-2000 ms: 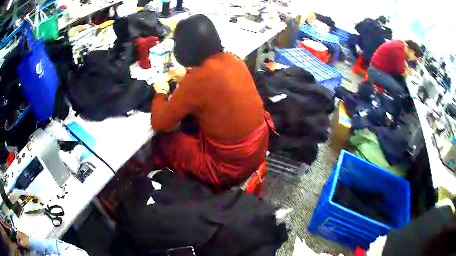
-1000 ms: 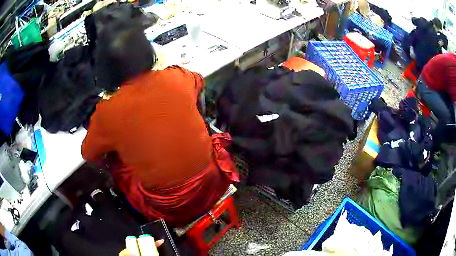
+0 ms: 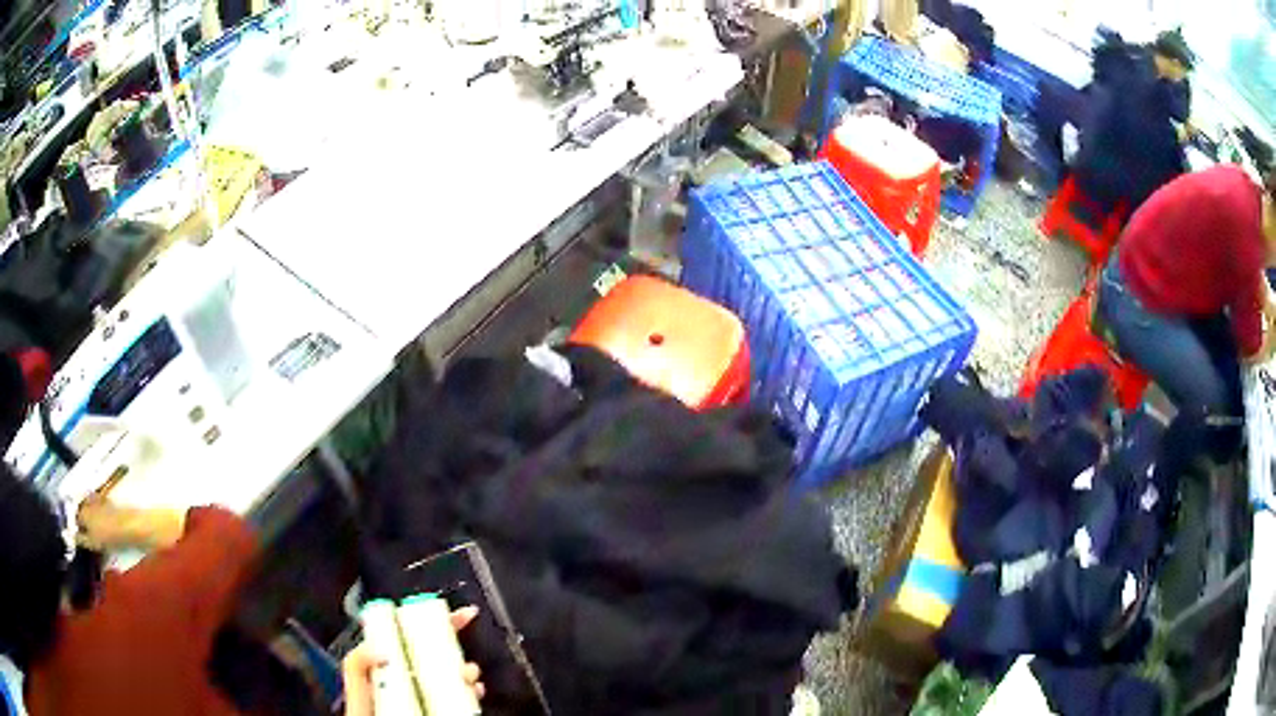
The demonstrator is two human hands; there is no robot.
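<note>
My left hand (image 3: 360,677) is at the bottom edge, left of centre, partly cut off. It is shut on two cream thread cones (image 3: 423,657) held side by side, their green ends pointing away from me. Fingertips show along the right side of the cones. A dark flat thing with a thin pale edge (image 3: 493,616) is just beside them; I cannot tell what it is. My right hand is not in view.
A large heap of black fabric (image 3: 602,518) lies ahead, beside an orange stool (image 3: 665,336) and a blue crate (image 3: 840,287). A seated person's orange sleeve (image 3: 154,616) is at left by a white sewing table (image 3: 378,168). Another person in red (image 3: 1189,245) bends at right.
The view has moved forward and right, so the seated person in orange is now at the left edge. The cones, absent two seconds ago, show more fully than one second ago.
</note>
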